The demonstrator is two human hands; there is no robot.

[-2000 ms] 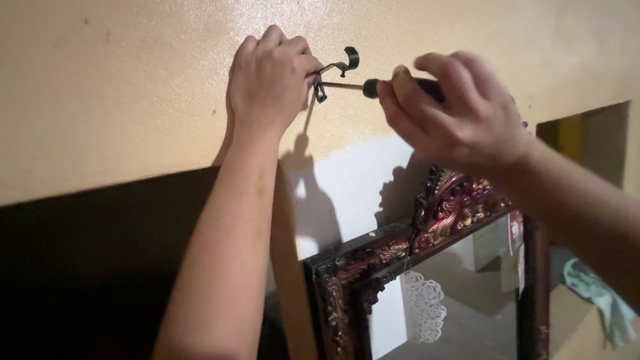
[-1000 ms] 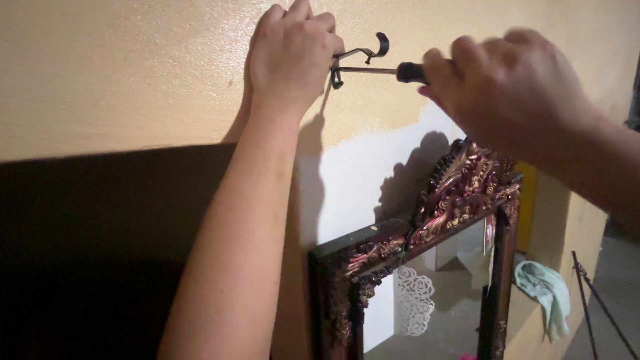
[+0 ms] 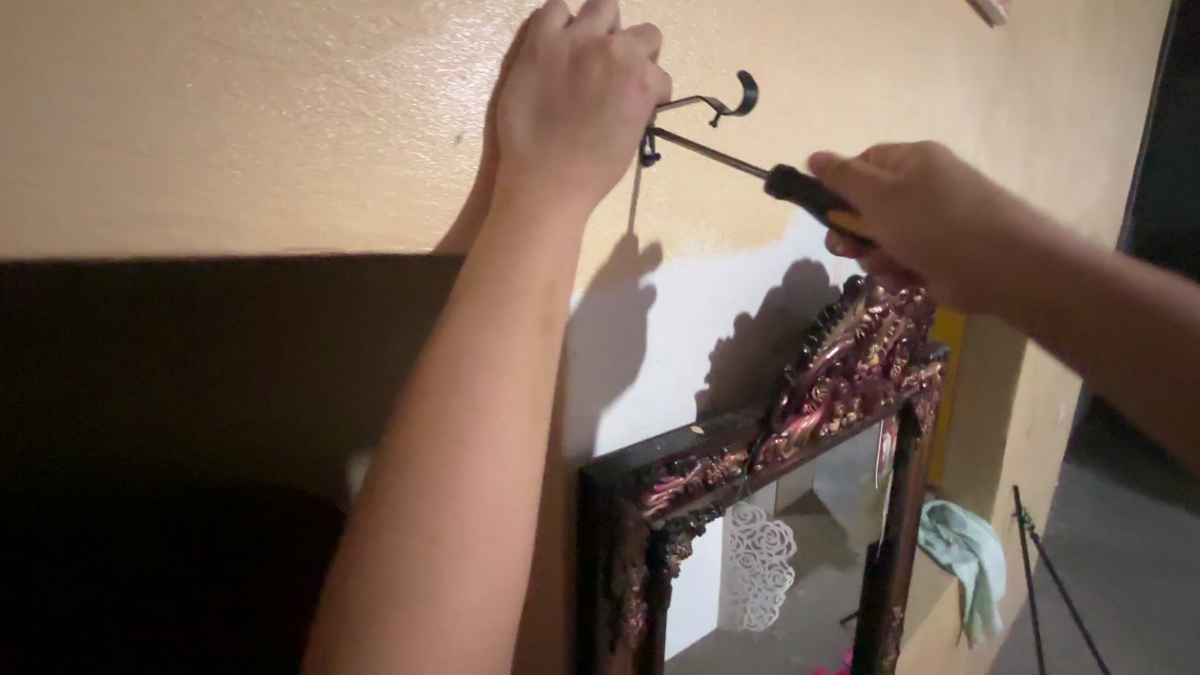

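A black metal curtain rod bracket (image 3: 710, 101) with a curved cradle stands out from the painted wall (image 3: 309, 122). My left hand (image 3: 586, 98) is at its base, pressed against the wall; its fingertips are hidden, so its hold on the bracket cannot be made out. In my right hand (image 3: 919, 211) is a screwdriver (image 3: 806, 194) with a black and orange handle. The screwdriver's shaft slants up to the left, and its tip is at the bracket's base beside my left hand. Any screw there is too small to tell.
Below my hands, an ornate dark framed mirror (image 3: 694, 450) leans by the wall, with a white lace-like decoration (image 3: 761, 567) at its glass. A pale green cloth (image 3: 966, 562) hangs to its right, near thin dark poles (image 3: 1050, 577). A large dark panel (image 3: 187, 422) fills the lower left.
The screwdriver was nearly level before and now slants down toward its handle. My right hand sits lower relative to the bracket. My left hand stays at the bracket's base.
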